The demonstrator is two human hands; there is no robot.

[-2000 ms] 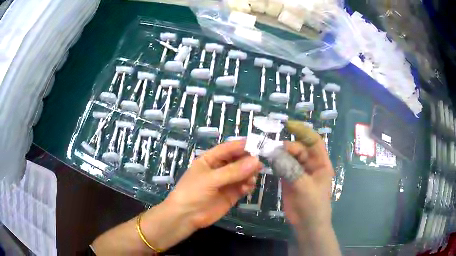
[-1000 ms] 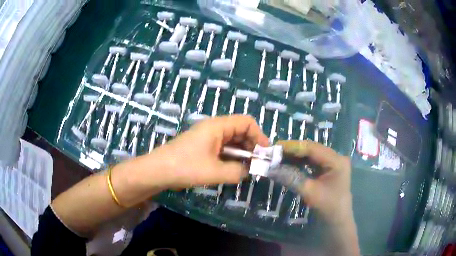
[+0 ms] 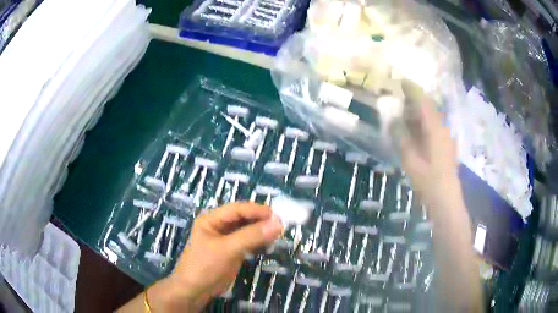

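My left hand pinches a small white part between thumb and fingertips above the clear tray. The part is blurred. The tray lies on the green mat and holds rows of T-shaped parts with grey-white heads and thin stems. My right hand is blurred and reaches up at the front edge of the clear bag, which holds cream blocks. A pale block shows at its fingertips; I cannot tell whether the hand holds it.
A tall white tray stack stands at the left, with a single white tray below it. A blue-edged rack tray is at the far edge. A blue bin with heaped white parts is at the right, near a dark phone.
My right hand has left the left hand and moved up to the bag. My left hand still holds a white part. The view has shifted, showing more of the far edge.
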